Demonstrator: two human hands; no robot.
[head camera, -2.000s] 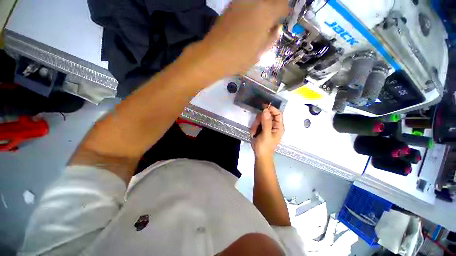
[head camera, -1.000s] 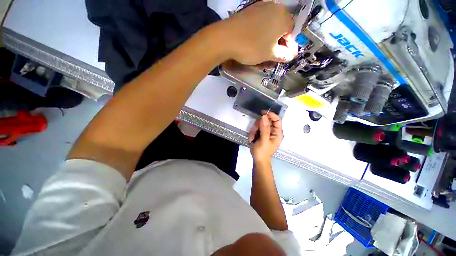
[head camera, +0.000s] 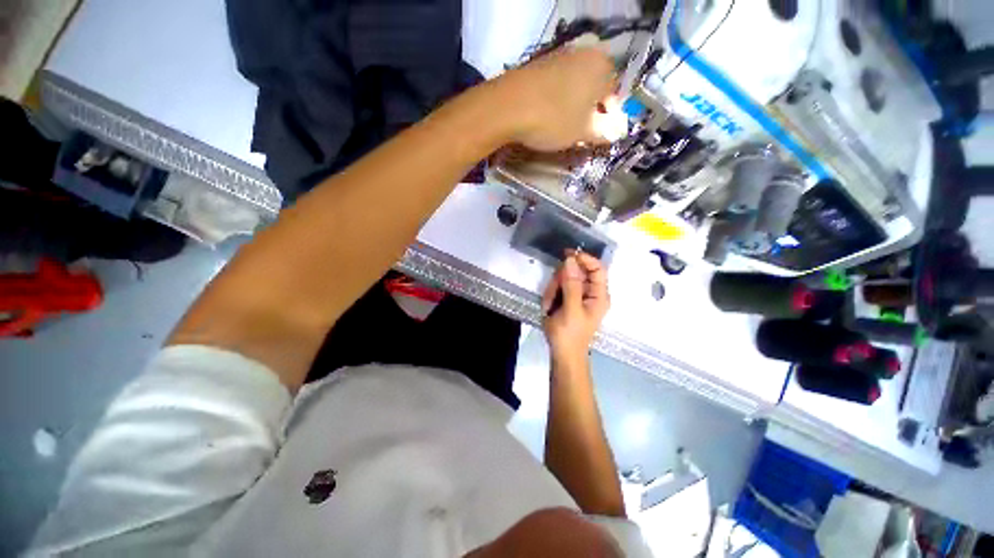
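The white overlock machine (head camera: 725, 65) has its front open, with lit metal parts at the needle area (head camera: 594, 169). My left hand (head camera: 561, 96) is at this area, its fingertips by the bright lamp. What it pinches, if anything, cannot be seen. My right hand (head camera: 577, 296) is low over the table near its front edge, beside the dark grey inset (head camera: 550, 232). Its thumb and fingers are closed around a small dark slim tool, mostly hidden in the palm. No thread can be made out.
Dark cloth (head camera: 360, 82) lies heaped left of the machine, partly behind my left arm. Grey tension dials (head camera: 776, 205) and a black control panel (head camera: 845, 223) are on the head's right. Dark thread cones (head camera: 758, 294) lie right of my right hand. A ruler strip (head camera: 480, 286) runs along the table edge.
The view has shifted, so the machine appears further left. My left hand has moved slightly down from its earlier raised position and stays at the needle area. My right hand has hardly moved.
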